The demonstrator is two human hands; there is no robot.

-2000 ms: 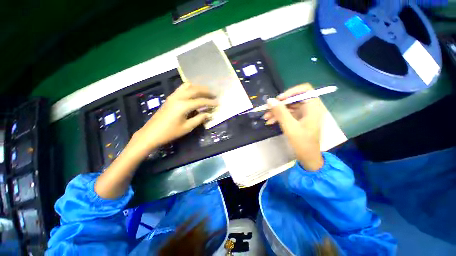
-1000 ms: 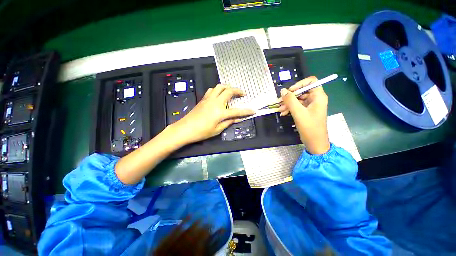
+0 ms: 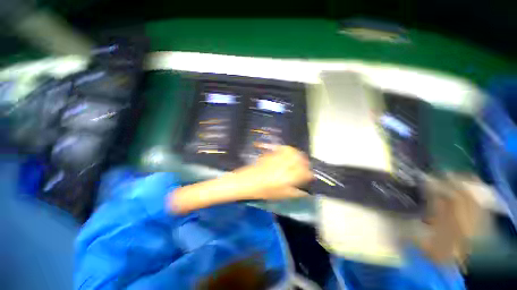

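The view is strongly blurred. A black foam tray (image 3: pixel 363 184) lies in front of me with dark phone frames (image 3: pixel 214 127) in its pockets. A pale sticker sheet (image 3: pixel 348 127) lies across the tray right of its middle. A second pale sheet (image 3: pixel 357 229) lies at the tray's front edge. My left hand (image 3: pixel 283 173) is over the tray, left of the first sheet, fingers bent; whether it holds anything is hidden by blur. My right hand (image 3: pixel 453 218) is a smear at the tray's right front corner. I cannot make out tweezers in it.
More black trays with frames (image 3: pixel 85 122) stand at the left. A white rail (image 3: pixel 238 65) runs behind the tray. A small dark part (image 3: pixel 374 31) lies on the far green surface. A blurred blue object (image 3: pixel 501 127), perhaps the reel, is cut off at the right edge.
The view has swung left, so the tray appears further right and more left trays show. My left hand is off the sheet; my right hand has moved away from it, towards the tray's corner.
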